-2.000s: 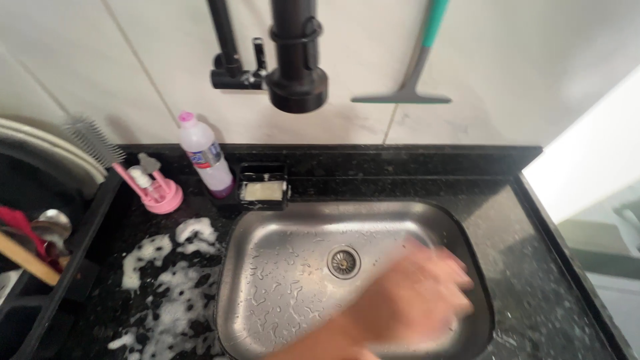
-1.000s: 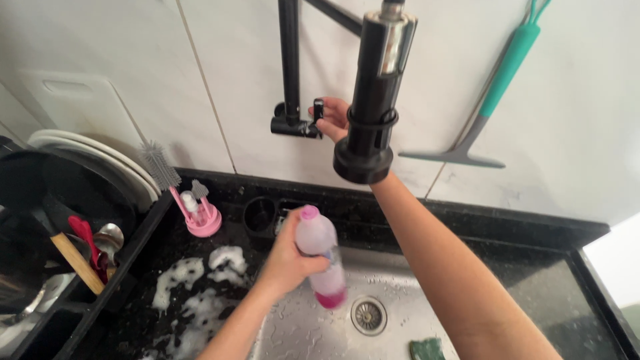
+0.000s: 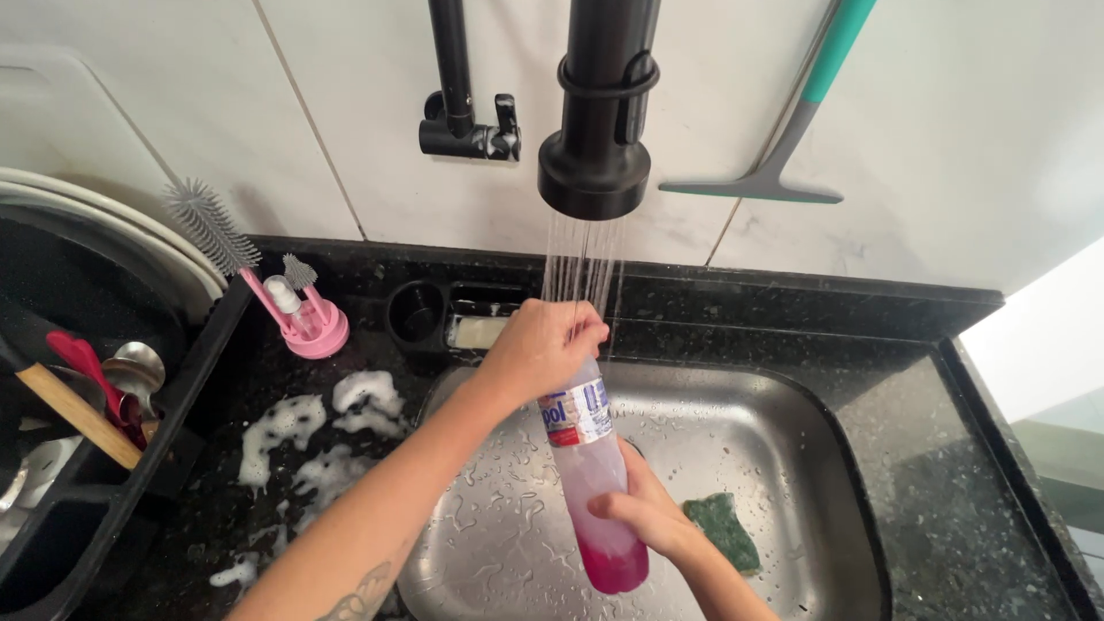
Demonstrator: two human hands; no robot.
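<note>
Water runs in thin streams from the black faucet spray head onto my left hand, which is closed around the neck and cap end of a plastic bottle. Pink liquid shows in the bottle's lower part. Lower down, my right hand grips the bottle's body from the right. The bottle is tilted over the stainless steel sink. A green scouring sponge lies in the sink, right of my right hand. The bottle's cap is hidden under my left fingers.
Soap foam spreads on the black stone counter. A pink brush holder with grey-bristled brushes stands near a black caddy. At left is a dish rack with plates and utensils. A green-handled squeegee hangs on the wall.
Water now runs from the spray head. My right hand has left the faucet valve and holds the bottle's body; my left hand has moved from the body to the neck.
</note>
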